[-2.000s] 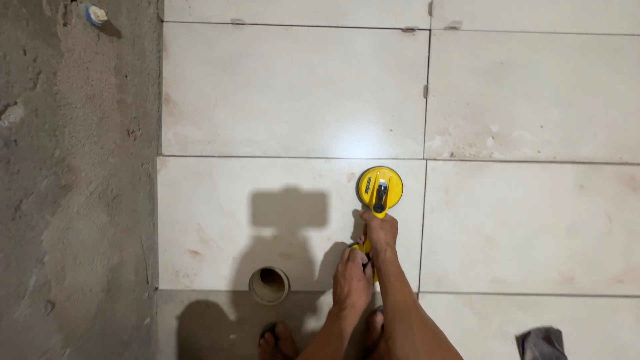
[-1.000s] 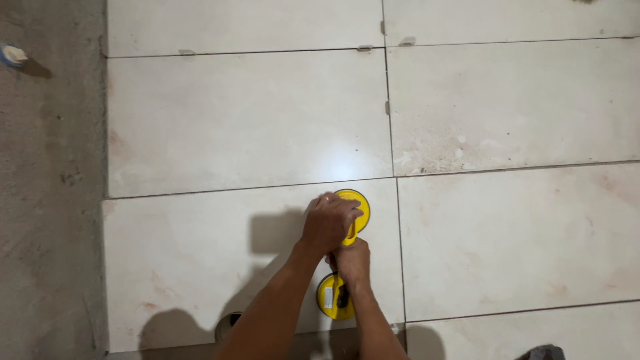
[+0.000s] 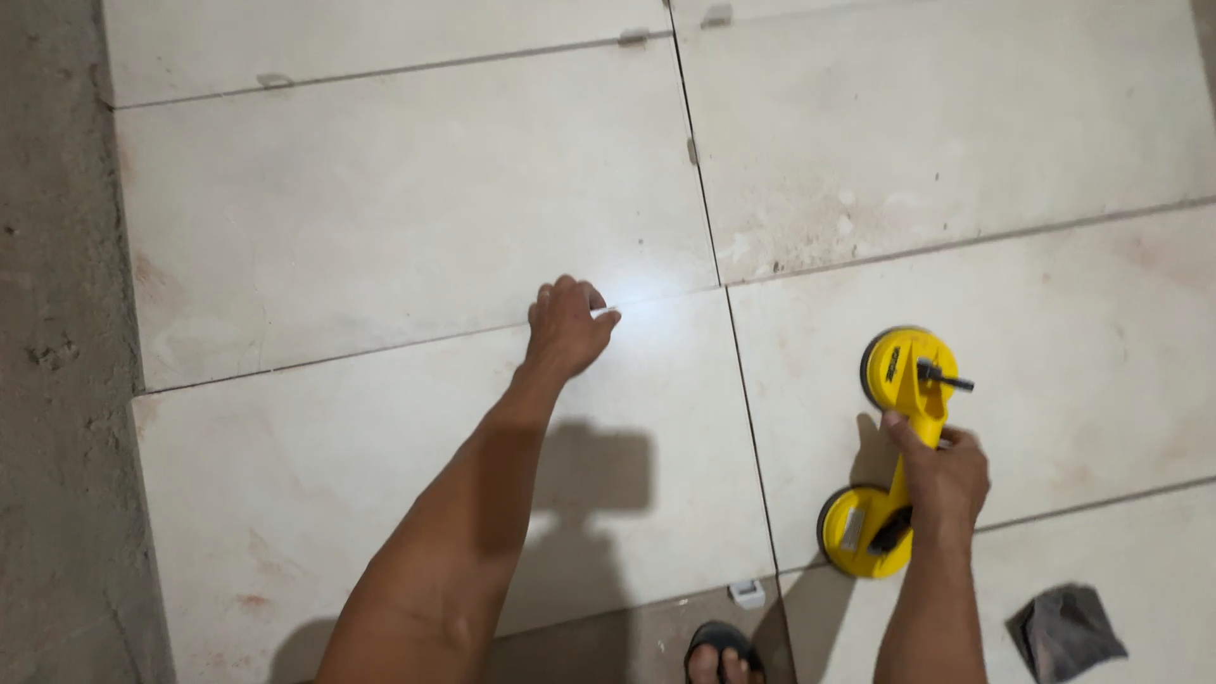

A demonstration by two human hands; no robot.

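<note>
My right hand (image 3: 942, 480) grips the handle of a yellow double suction cup lifter (image 3: 926, 380) over the floor tiles at the right; its shadow falls on the tile beside it. My left hand (image 3: 570, 328) is at the joint between two large off-white tiles, pinching a small white piece (image 3: 602, 311), perhaps a tile spacer, between thumb and fingers. The lower left tile (image 3: 380, 475) lies below that joint, partly hidden by my left forearm. Against its lower edge, near the corner, sits a small white plastic piece (image 3: 747, 594).
A rough cement wall or strip (image 3: 57, 361) runs along the left side. Small spacer tabs (image 3: 634, 37) stick up from the upper joints. A crumpled dark grey cloth or bag (image 3: 1066, 635) lies at the lower right. A foot in a dark sandal (image 3: 724, 654) stands at the bottom.
The suction lifter has left the lower left tile and is now in my right hand, further right. My left hand has let go of it and moved to the joint. The view has shifted.
</note>
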